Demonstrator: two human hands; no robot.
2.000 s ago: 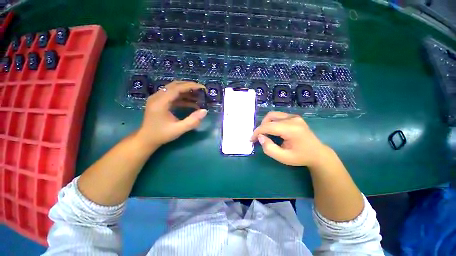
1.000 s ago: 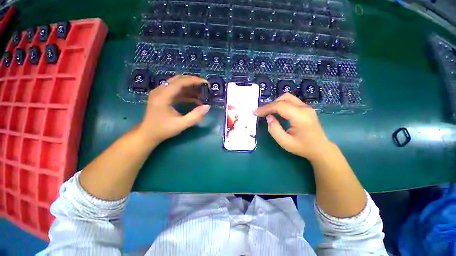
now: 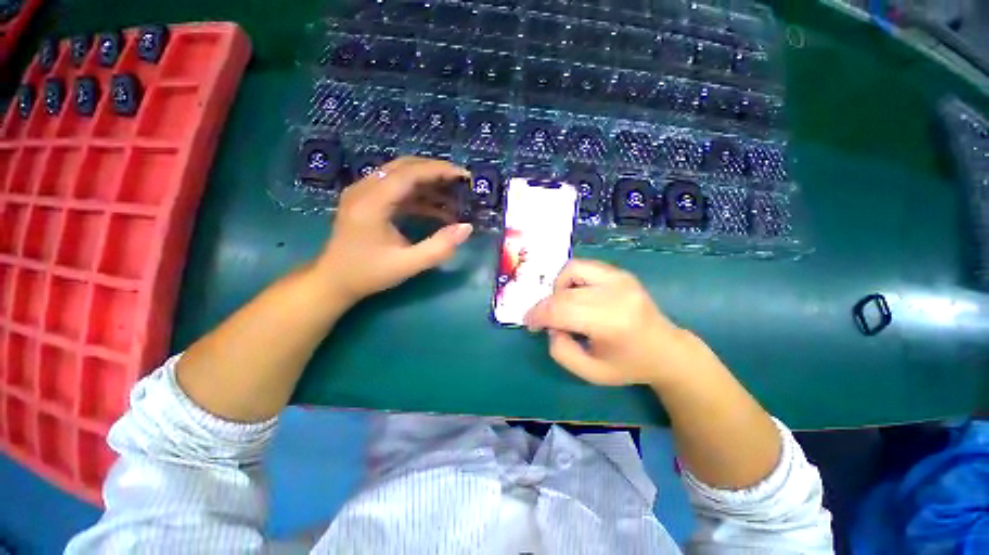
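Note:
A smartphone (image 3: 534, 252) with a bright white screen and a red patch lies in front of me, its top end over the near edge of the clear tray (image 3: 748, 247). My right hand (image 3: 607, 325) has curled fingers, with a fingertip at the phone's lower screen. My left hand (image 3: 396, 233) is left of the phone, thumb and fingers around a dark device unit (image 3: 462, 202) stood on edge, partly hidden. More black device units (image 3: 634, 202) sit in the tray's near row.
A red tray (image 3: 201, 163) stands at left, with several black units in its far pockets. A thin black open frame (image 3: 871, 314) lies on the green mat at right. Another grey tray (image 3: 965, 173) is at the far right edge. Blue fabric shows at lower right.
The screen has gone from plain white to white with a red patch. My right fingertip has moved from the screen's right edge to its lower end. My left hand keeps its pose.

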